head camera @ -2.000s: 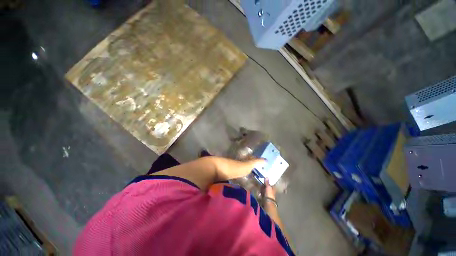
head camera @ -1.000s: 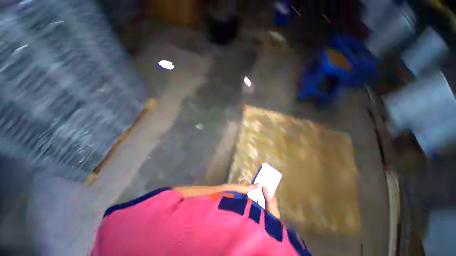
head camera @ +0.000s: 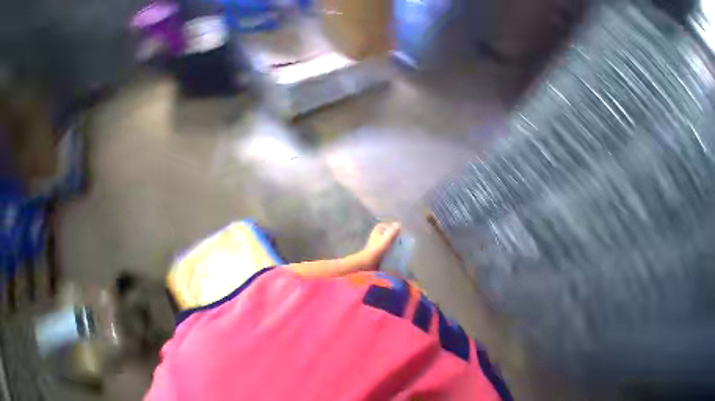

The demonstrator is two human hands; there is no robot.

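My left hand [head camera: 382, 237] is near the middle of the view, its arm reaching in from the left over the pink shirt. Its fingers are curled at the top of a pale blue-grey sheet-metal part [head camera: 399, 255], which is blurred and partly hidden. The part is held low in front of my body, beside the stacked goods. My right hand is not visible.
A tall stack of grey-blue goods [head camera: 580, 180] fills the right side. A tan-topped blue stool [head camera: 223, 265] stands close at left. Another pale part [head camera: 61, 327] lies at lower left, near blue crates [head camera: 22, 227]. A purple bucket [head camera: 159, 27] and a dark bin [head camera: 208, 70] are at the back.
The view has swung round: the plywood platform is gone and the stacked goods moved from left to right. My right hand has dropped out of sight. The pale part is now lower and mostly hidden.
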